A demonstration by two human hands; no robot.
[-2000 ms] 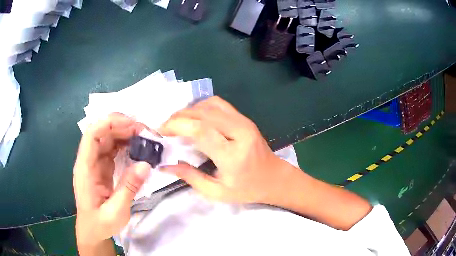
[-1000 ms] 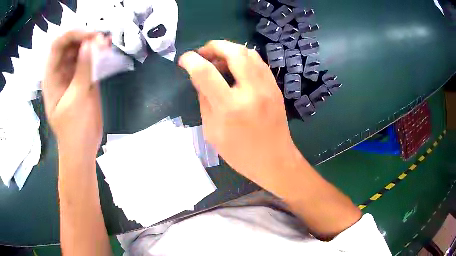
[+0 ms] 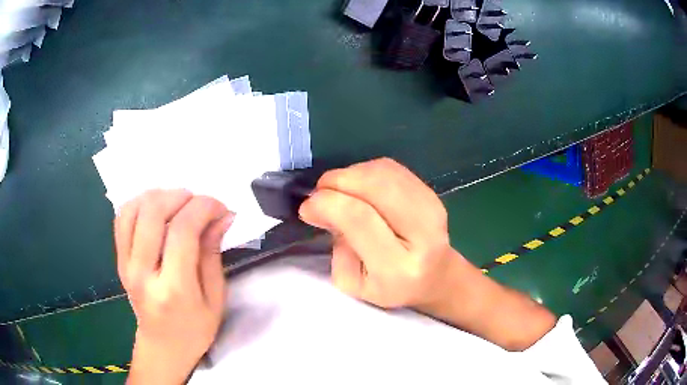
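A fanned stack of flat white bags (image 3: 196, 139) lies on the dark green mat, with a greyish strip edge along its right side. My right hand (image 3: 384, 233) holds a black power adapter (image 3: 282, 192) by its right end, over the lower right of the stack. My left hand (image 3: 173, 263) rests on the stack's lower left, fingertips curled at the bags; whether it grips a bag cannot be told. More black adapters (image 3: 473, 79) stand beyond, at the upper right, metal prongs showing.
White bagged rows (image 3: 26, 34) show at the upper left edge. The bench edge (image 3: 520, 167) runs along the right. Beyond it are a red-brown basket (image 3: 609, 160), a blue stool (image 3: 554, 165) and brown cardboard boxes (image 3: 640, 331) on the floor.
My left hand has left the bagged pouches at upper left, without its white pouch, and come down to the stack. My right hand has come down from near the loose adapters, holding one.
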